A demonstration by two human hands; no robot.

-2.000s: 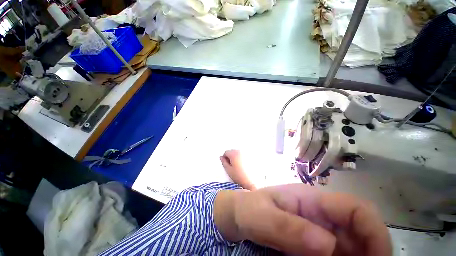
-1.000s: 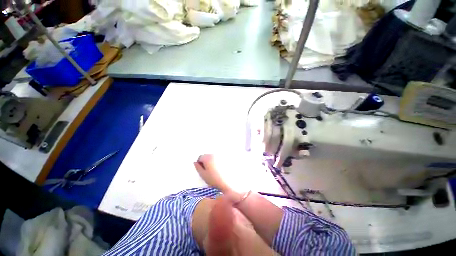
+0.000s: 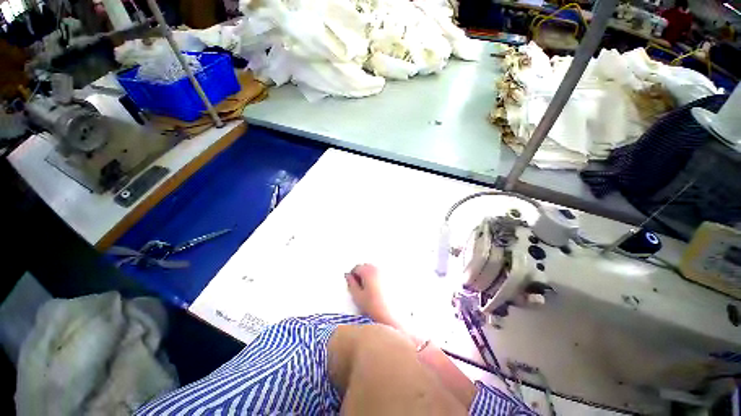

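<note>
My right hand [image 3: 367, 288] lies on the white table [image 3: 325, 211] left of the needle area, with its fingers curled and no object visible in it. Bright light washes out part of it. My left hand [image 3: 382, 374] is large at the bottom edge, in front of my right forearm; its fingers are cut off or hidden. The sewing machine [image 3: 601, 305] stands to the right, with the presser foot area [image 3: 470, 305] brightly lit. Dark thin metal arms [image 3: 486, 345] lie right of the needle. No cloth shows under either hand.
Metal shears [image 3: 166, 250] lie in the blue tray [image 3: 219, 195] at left. A cream cloth heap [image 3: 89, 357] is at the lower left. A pale work lamp [image 3: 443, 248] stands by the machine head. The grey-green bench [image 3: 390, 122] behind holds cream piles [image 3: 341, 49]; a pole [image 3: 561, 97] rises there.
My left hand has moved left and down from in front of the machine, to the bottom edge over my right forearm. The right hand stays on the table. The camera view has shifted.
</note>
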